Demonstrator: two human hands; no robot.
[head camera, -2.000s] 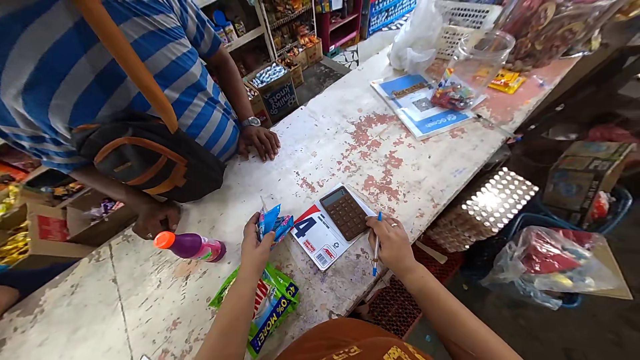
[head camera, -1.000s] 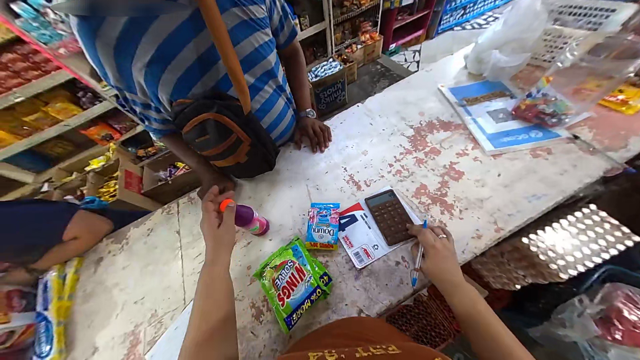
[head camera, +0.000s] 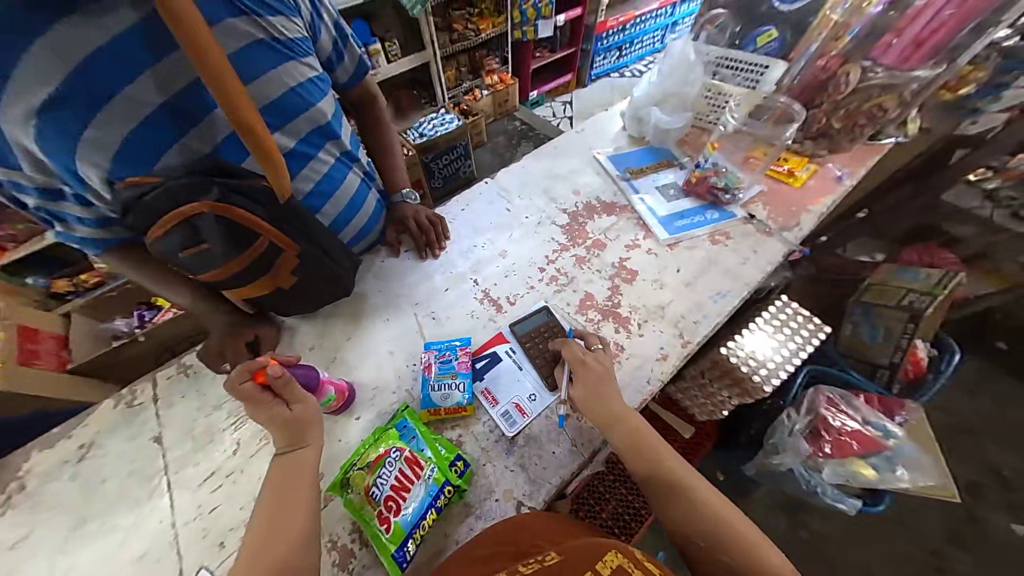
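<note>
My left hand (head camera: 276, 400) grips the orange cap end of a purple and pink plastic bottle (head camera: 316, 386), which leans over the worn countertop. A ballpoint pen (head camera: 564, 380) is held in my right hand (head camera: 588, 372), whose fingers rest at the keys of a brown calculator (head camera: 538, 340). Under the calculator lies a white pad with a red and blue cover (head camera: 504, 392). Just left of it is a blue and pink Downy sachet (head camera: 446, 376). Green Wings detergent packs (head camera: 400, 488) lie nearer to me, between my forearms.
Across the counter (head camera: 512, 240) stands a person in a striped shirt with a black sling bag (head camera: 248, 240), one hand (head camera: 416, 228) on the top. A blue and white printed sheet (head camera: 672, 196), clear jar (head camera: 760, 120) and plastic bag (head camera: 660, 88) are at far right. Egg trays (head camera: 748, 352) stand below.
The blue sachets my left hand held two seconds ago are out of it; a Downy sachet lies beside the pad. My left hand has moved left to the bottle, now tilted where it stood upright.
</note>
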